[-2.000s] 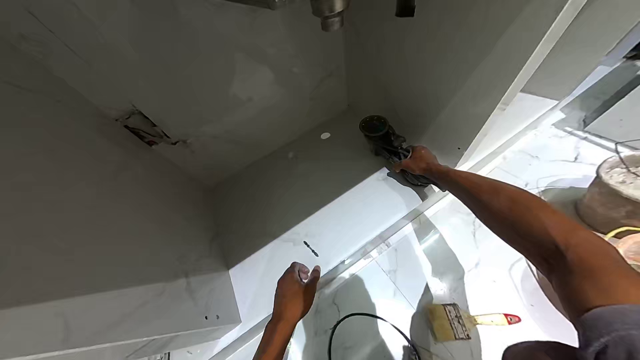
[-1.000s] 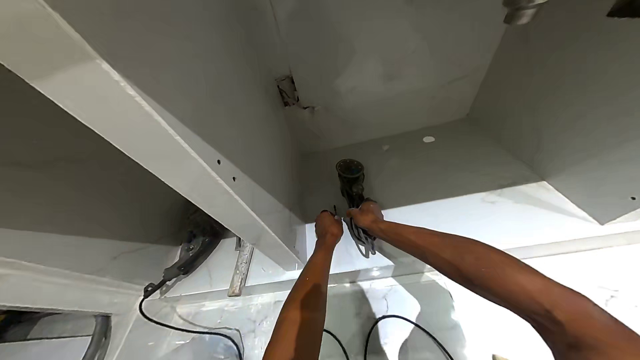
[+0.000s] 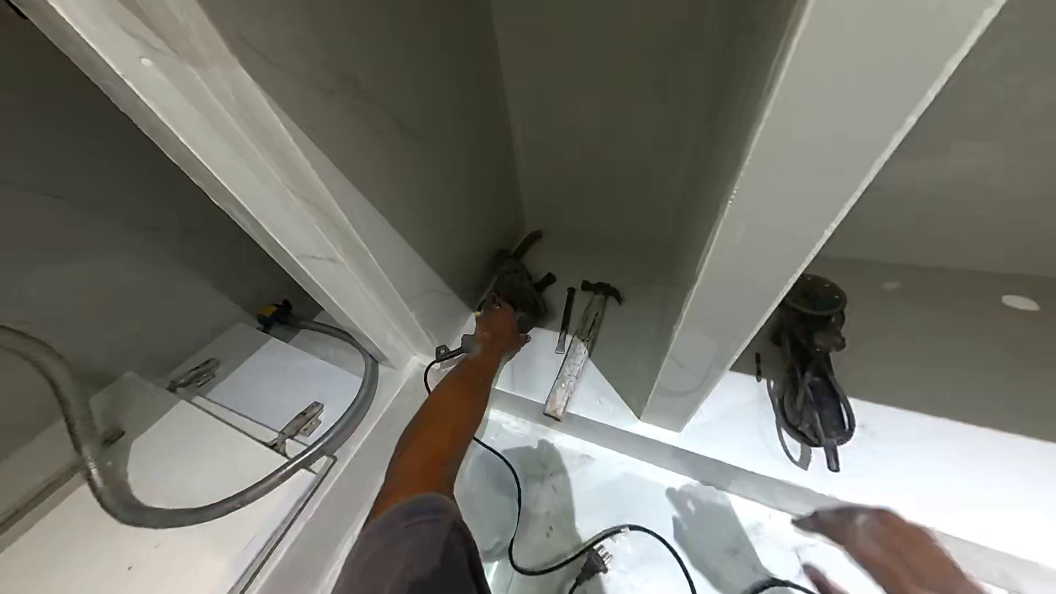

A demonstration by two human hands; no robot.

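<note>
My left hand (image 3: pixel 497 332) reaches into the middle compartment and lies on a dark corded power tool (image 3: pixel 518 289) in its left corner; the fingers are partly hidden, so the grip is unclear. My right hand (image 3: pixel 895 544), blurred, is at the lower right with fingers apart and nothing in it. A claw hammer (image 3: pixel 573 367) with a worn pale handle and a dark chisel (image 3: pixel 566 320) lie to the right of the power tool. Another dark power tool (image 3: pixel 813 363), its cord bundled around it, rests in the right compartment beside a small drill bit (image 3: pixel 758 366).
Upright tiled partitions (image 3: pixel 792 181) divide the compartments. A black cord (image 3: pixel 516 495) and its plug (image 3: pixel 592 565) lie on the marble-patterned floor. At left, a grey flexible hose (image 3: pixel 198 516) curves over white cabinet doors (image 3: pixel 198 487) with metal hinges (image 3: pixel 299 425).
The view has swung left. My left hand has left the cord-wrapped tool and reached to the other power tool. My right hand has let go of the cord-wrapped tool, which now lies on the ledge.
</note>
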